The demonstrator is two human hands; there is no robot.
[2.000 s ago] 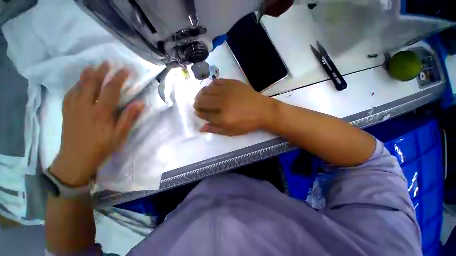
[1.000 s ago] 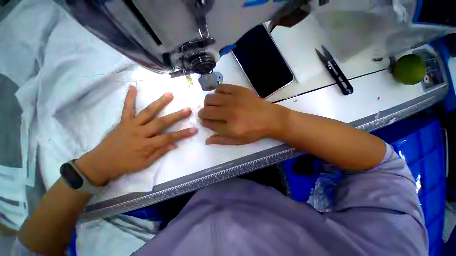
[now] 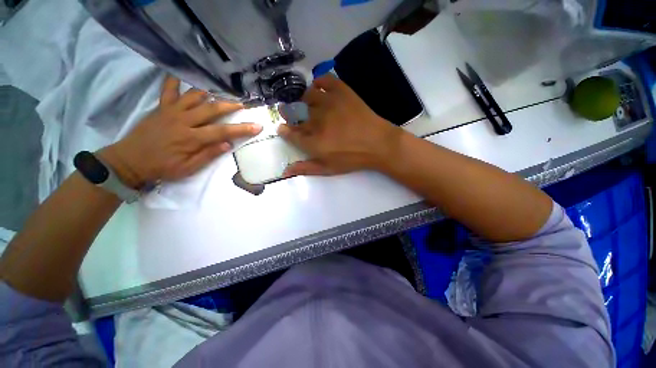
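The white fabric panel [image 3: 108,93] lies on the left of the machine bed and reaches under the machine head [image 3: 237,43]. My left hand [image 3: 180,140] lies flat on it with fingers spread, left of the lit needle area. My right hand [image 3: 338,133] is curled beside the small grey round guide [image 3: 295,112], its fingertips just right of the needle. Whether its fingers pinch cloth cannot be seen. The presser foot and needle are hard to make out in the glare. A pale plate [image 3: 266,159] shows in the bed below the needle.
A smartphone [image 3: 381,83] lies right of the machine head, partly hidden by it. Black thread snips [image 3: 485,99] and a green round fruit [image 3: 595,98] are further right. The table's front edge [image 3: 338,233] carries a measuring tape. A blue crate [image 3: 604,237] stands at right.
The white fabric has moved away from the front edge toward the machine head, uncovering the bed plate. My left hand has moved up and left with it. My right hand has moved up slightly.
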